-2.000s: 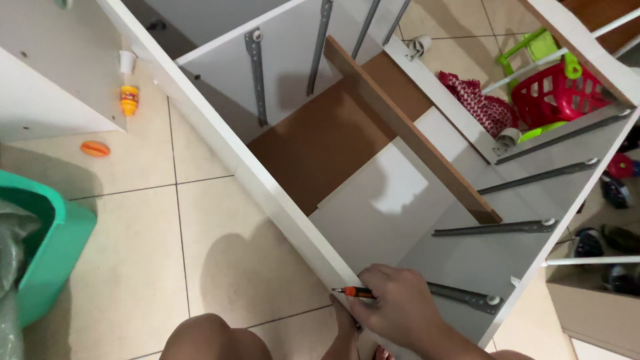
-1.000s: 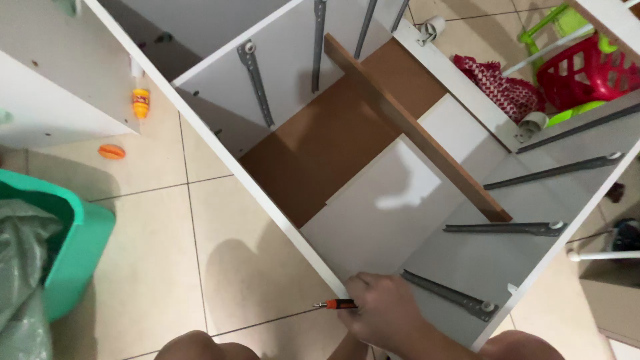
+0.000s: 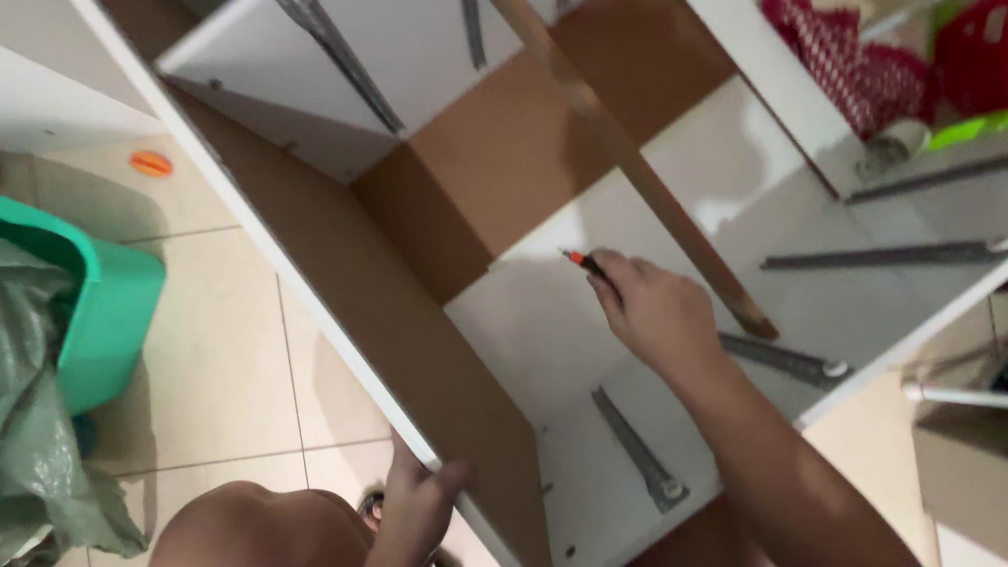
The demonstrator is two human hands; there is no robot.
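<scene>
My right hand [image 3: 657, 311] holds a screwdriver [image 3: 584, 263] with an orange and black handle, its tip pointing up and left over the inside of a white cabinet carcass [image 3: 315, 315]. My left hand [image 3: 425, 496] grips the carcass's near white edge at the bottom, thumb over the inner side. A narrow brown wooden rail [image 3: 669, 197] crosses the carcass just above and right of my right hand. Metal drawer slides line the white side panels; one slide [image 3: 639, 449] lies below my right hand. White and brown panelling [image 3: 504, 157] shows beneath the rail.
A green bin [image 3: 118, 315] with a grey plastic bag [image 3: 47, 409] stands on the tiled floor at left. An orange plastic piece [image 3: 150, 164] lies near it. Red-and-white cloth [image 3: 858, 71] and a red basket [image 3: 976, 55] are at upper right. My knee is at the bottom.
My right hand with the screwdriver has moved from the cabinet's near edge to over its inside. My left hand now grips that edge. The near panel's brown inner face has come into view.
</scene>
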